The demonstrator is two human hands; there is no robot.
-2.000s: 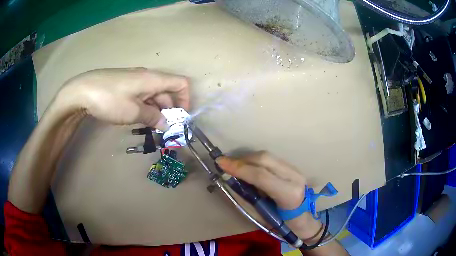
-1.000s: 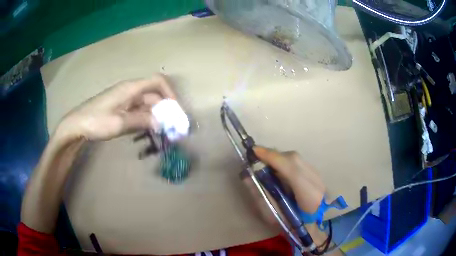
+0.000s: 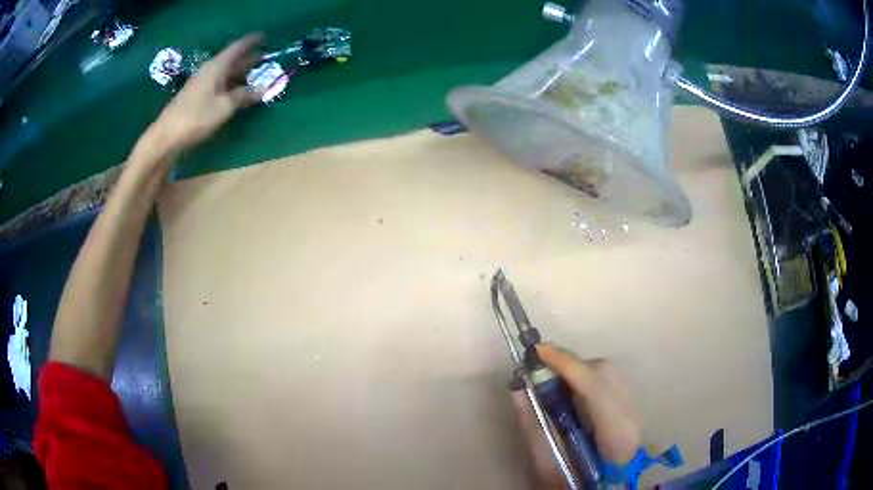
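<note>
My left hand [image 3: 203,107] reaches over the green mat at the upper left, with its fingers spread. A small white part [image 3: 269,82] lies right beside its fingertips, not visibly gripped. Thin wires run from the white part towards a small green circuit board [image 3: 327,45] on its right. My right hand [image 3: 601,410] is closed around the dark handle of a soldering iron [image 3: 553,390] at the lower right. The iron's metal tip points up and left over the tan cardboard, with a thin metal tube alongside.
More white parts [image 3: 167,66] lie at the upper left. A translucent fume hood [image 3: 613,115] stands over the cardboard's [image 3: 316,316] back right, with shiny bits below its rim. A metal-framed stand with a tan pad [image 3: 794,279] is at the right.
My left hand has moved up and left from the cardboard to the green mat with the white part and board, and its fingers have spread. The iron shows lower and further right; the view has shifted.
</note>
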